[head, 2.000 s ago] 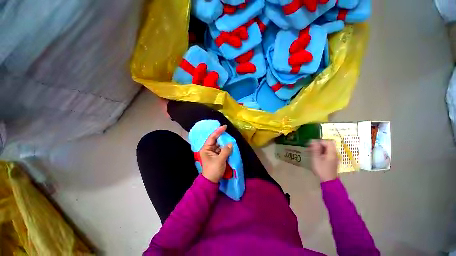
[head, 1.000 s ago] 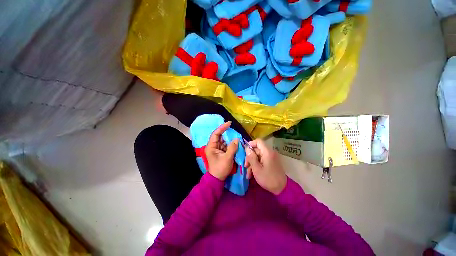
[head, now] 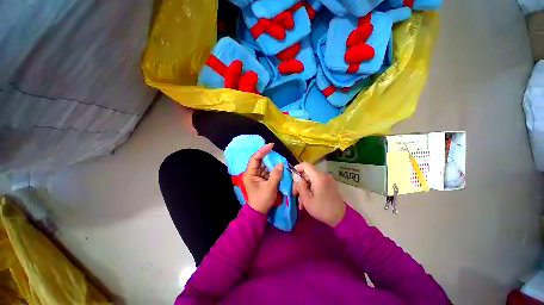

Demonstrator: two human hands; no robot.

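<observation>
A light-blue plush gift-box piece (head: 244,150) with a red band lies bunched over the lap. My left hand (head: 262,183) holds it, thumb and index finger pinching its edge. My right hand (head: 319,195) is at the right edge of the piece, shut on a thin dark metal tool (head: 295,171) whose tip points at the pinched edge. Whether it is tweezers or small snips cannot be told. The fingers hide most of the tool and part of the piece.
A full yellow bag (head: 230,103) of blue pieces (head: 352,49) lies beyond the knees. At right, an open carton (head: 365,177) holds a yellow stick (head: 419,170); a silvery forked tool (head: 391,201) is at its edge. A woven sack (head: 71,77) and crumpled yellow bag (head: 39,256) are at left.
My right hand has come from the carton to the blue piece and now holds the dark tool there. The silvery tool at the carton's edge has come into sight. Little differs from one second ago.
</observation>
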